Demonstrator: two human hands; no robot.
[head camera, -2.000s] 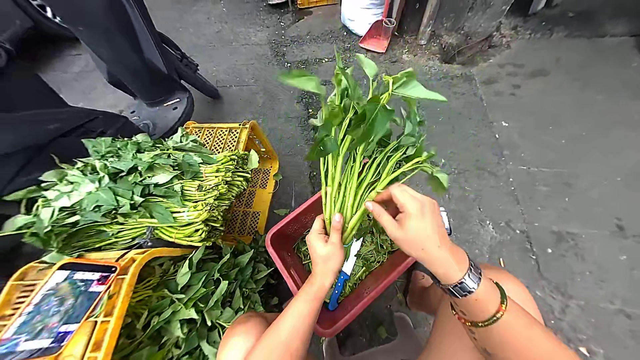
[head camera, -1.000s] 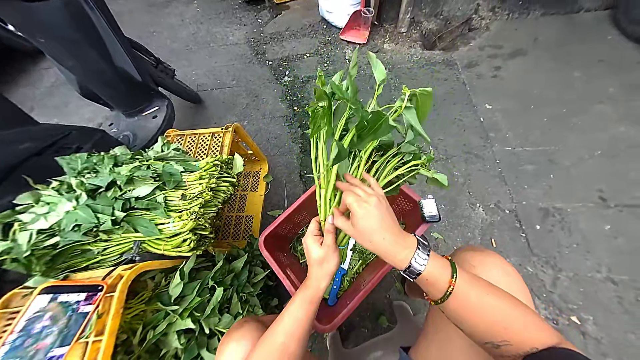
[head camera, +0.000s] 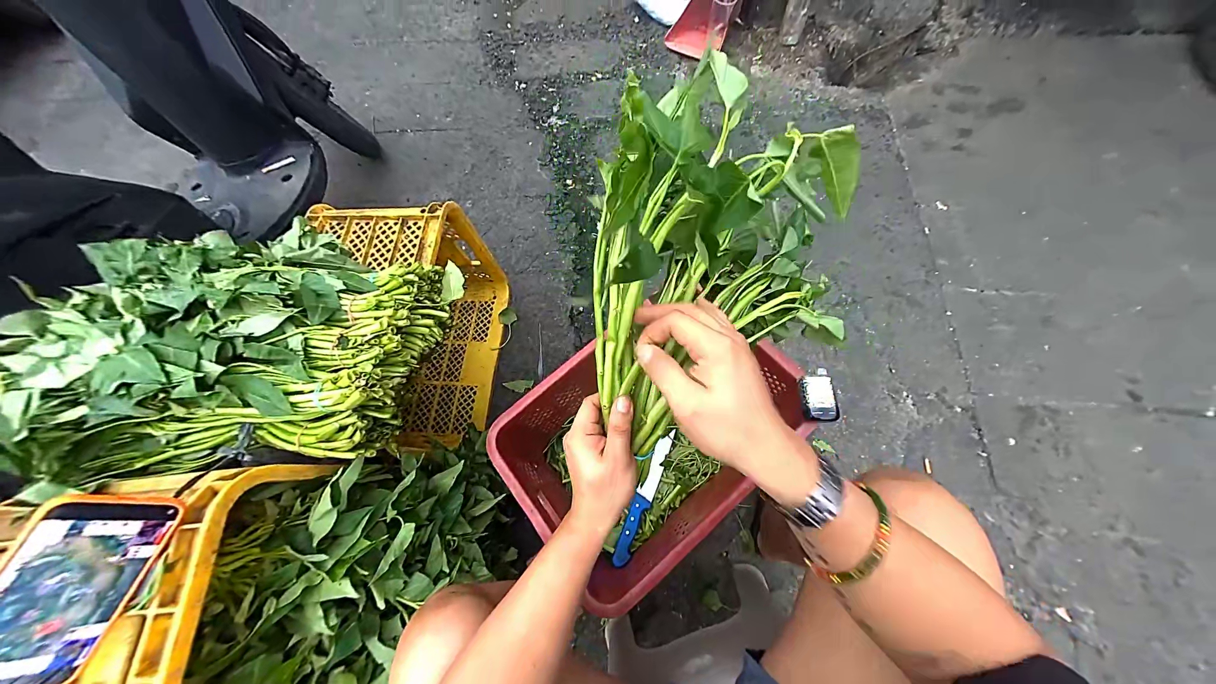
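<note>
My left hand (head camera: 600, 456) grips the lower stems of an upright bunch of leafy green stalks (head camera: 622, 313) above a red plastic basket (head camera: 560, 380). Against the same bunch, my right hand (head camera: 703, 380) has its bent fingers among the stems; whether it pinches one is hard to tell. In the basket lie cut green trimmings (head camera: 689, 475) and a knife with a blue handle (head camera: 632, 530), its blade pointing up toward the stems. More leafy stalks (head camera: 779, 294) lean out over the basket's far side, behind my right hand.
Tied bundles of greens (head camera: 361, 370) are stacked at left by a yellow crate (head camera: 475, 332). Loose leafy greens (head camera: 351, 570) fill the space below, beside a phone (head camera: 81, 589) on another yellow crate (head camera: 204, 570). A red dustpan (head camera: 698, 28) lies at the top; a vehicle's black wheel (head camera: 313, 104) is upper left.
My left hand keeps its hold on the bunch. My right hand has moved from the lower right of the stems up against them. The view has shifted somewhat.
</note>
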